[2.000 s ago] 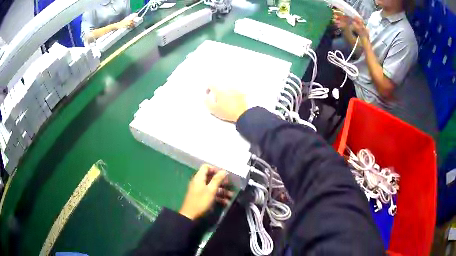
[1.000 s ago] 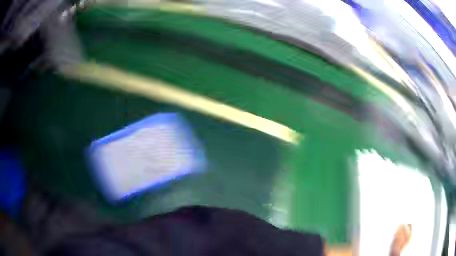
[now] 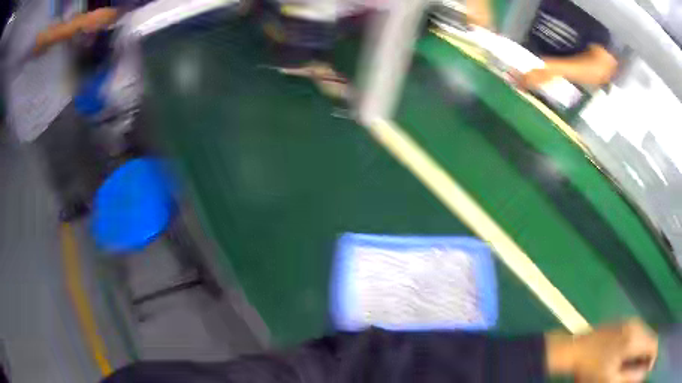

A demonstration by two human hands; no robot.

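A blue parts bin (image 3: pixel 487 288) full of small whitish pieces stands on the green bench top (image 3: pixel 299 179), near its front edge. My left hand (image 3: pixel 615 353) is at the lower right, to the right of the bin, with its dark sleeve stretched across the bottom of the picture in front of the bin. The fingers look curled, but blur hides whether they hold anything. My right hand is out of the picture. The row of power strips is not in view.
A yellowish tape strip (image 3: pixel 471 213) runs along the bench beyond the bin. A white post (image 3: pixel 389 67) stands at its far end. A blue stool (image 3: pixel 134 203) is on the floor at left. A person's arm (image 3: pixel 576 69) reaches over white items at upper right. Another person's arm shows at upper left.
The view has swung left from the power strips and red tote, through a blurred turn, to the bin and stool. My right hand has left the picture; my left hand is now at lower right.
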